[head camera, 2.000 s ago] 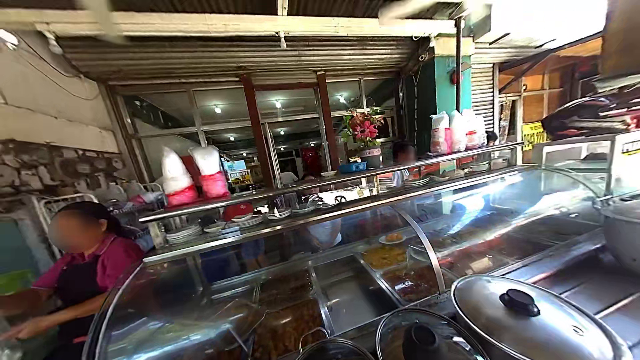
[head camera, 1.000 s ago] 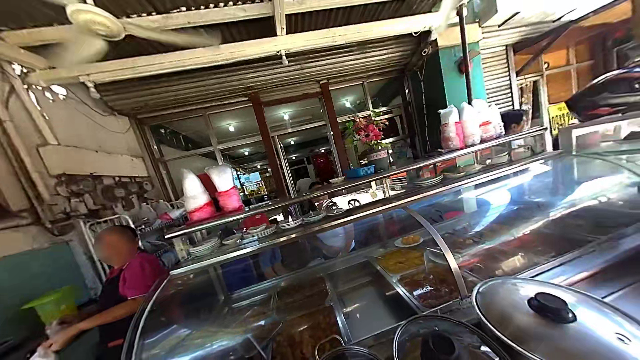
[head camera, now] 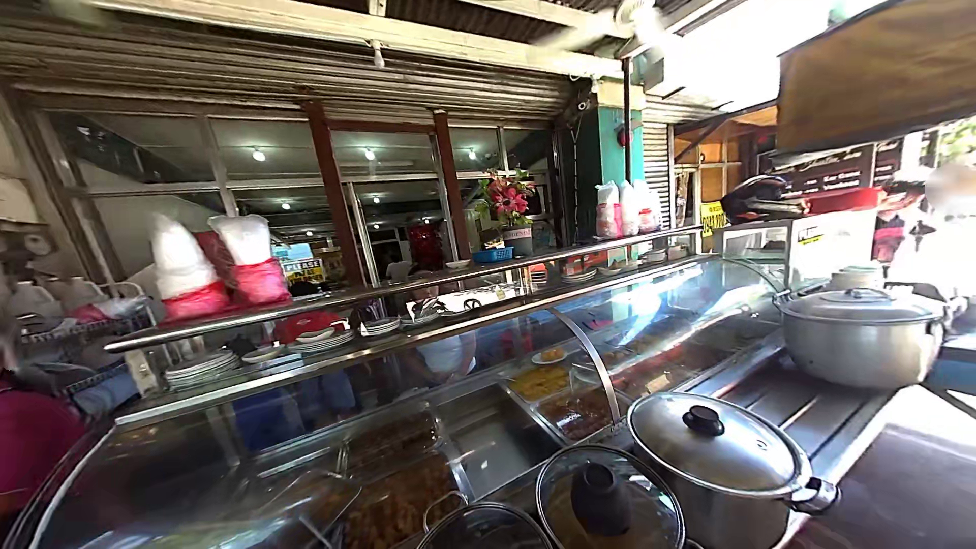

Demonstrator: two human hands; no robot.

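Note:
Neither my left hand nor my right hand shows in the head view. Nearest to me, at the bottom, stands a metal pot with a steel lid (head camera: 720, 450) and black knob. Left of it is a glass pot lid (head camera: 610, 503) with a black knob, and part of another glass lid (head camera: 484, 530). Behind them a curved glass display case (head camera: 252, 450) holds metal trays of food, among them a tray of yellow food (head camera: 540, 383) with a small plate (head camera: 549, 355) above it. A large lidded aluminium pot (head camera: 862, 335) stands at the right.
Stacked plates (head camera: 202, 370) line the shelf under a metal rail (head camera: 396, 282). Above stand bagged white cups (head camera: 179, 263), a blue basket (head camera: 492, 255) and a flower pot (head camera: 518, 239). A person's maroon sleeve (head camera: 34, 435) is at the left edge; another person is behind the glass.
The view has swung to the right. The person in maroon, seen at the left with hands low before, is now mostly out of frame, and the large pot at the right shows more fully.

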